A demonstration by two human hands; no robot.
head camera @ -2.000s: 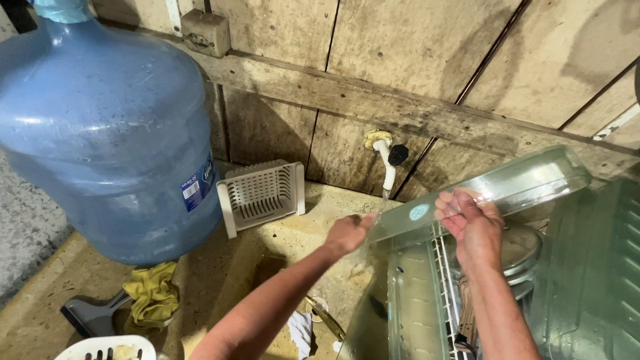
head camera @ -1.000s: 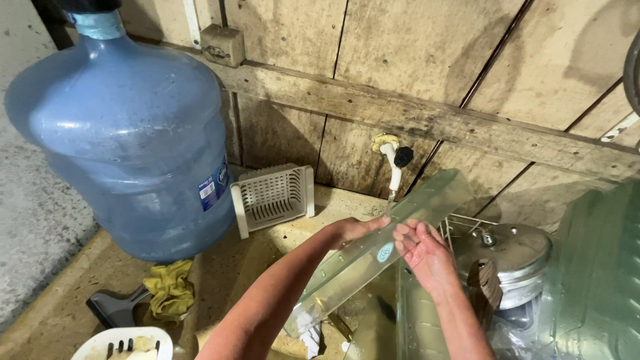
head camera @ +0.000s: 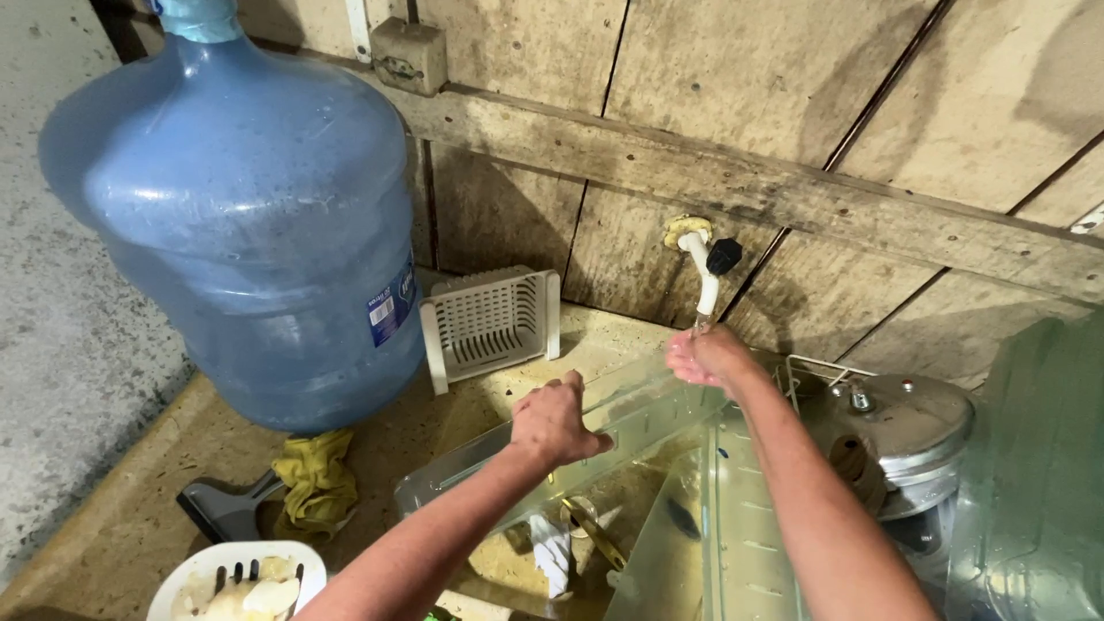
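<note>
Water runs from the white tap (head camera: pixel 705 285), which has a black knob, onto my right hand (head camera: pixel 711 358); its fingers are curled under the stream, and whether they hold anything is unclear. My left hand (head camera: pixel 556 423) rests over a clear plastic bin (head camera: pixel 466 470), thumb apart from the fingers, apparently touching its edge. The bin lies slanted across the sink. A second translucent bin (head camera: pixel 750 526) stands beside it, below my right forearm. In the sink (head camera: pixel 500 565) are a white cloth (head camera: pixel 550 552) and a yellowish utensil (head camera: pixel 595 530).
A big blue water jug (head camera: pixel 259 216) stands at left, next to an upright grey slotted basket (head camera: pixel 496 323). Nearer are a yellow cloth (head camera: pixel 319 483), a grey squeegee (head camera: pixel 228 509) and a white slotted container (head camera: pixel 237 552). At right are a metal pressure cooker (head camera: pixel 906 423) and a greenish plastic bin (head camera: pixel 1035 483).
The clear bin, held up in both hands earlier, is now lower across the sink. My right hand has let go of it and moved under the tap; my left hand has moved left along it.
</note>
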